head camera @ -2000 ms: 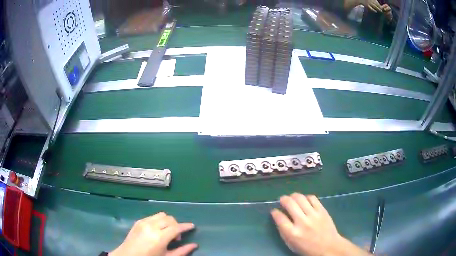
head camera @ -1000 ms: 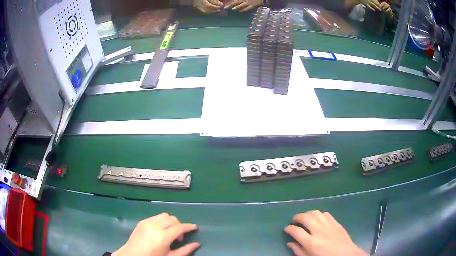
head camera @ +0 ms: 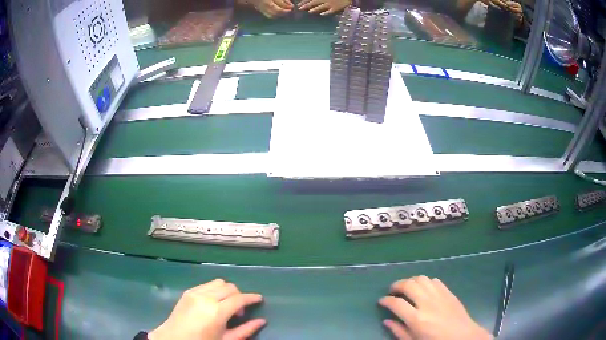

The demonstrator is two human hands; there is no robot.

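My left hand (head camera: 214, 311) rests on the green mat at the near edge, empty, thumb and fingers apart. My right hand (head camera: 428, 309) rests on the mat to the right of centre, empty, fingers bent and apart. Beyond them on the green surface lies a six-hole bar (head camera: 406, 218) with its round recesses up. A pale bar with its other face up (head camera: 214, 232) lies beyond my left hand. Smaller-looking six-hole bars lie at the right (head camera: 528, 211) and at the far right edge (head camera: 590, 199). Neither hand touches a bar.
Tweezers (head camera: 506, 299) lie on the mat at right. Stacked bars (head camera: 360, 66) stand on a white sheet (head camera: 352, 149). At left are a white equipment box (head camera: 93, 60), a red bin (head camera: 26, 287) and another bar (head camera: 83, 222) with a red light spot. People's hands (head camera: 292, 6) show beyond.
The bars on the green surface have shifted to the right, and another bar has appeared at the far left. My right hand has moved slightly right and nearer. My left hand has barely moved.
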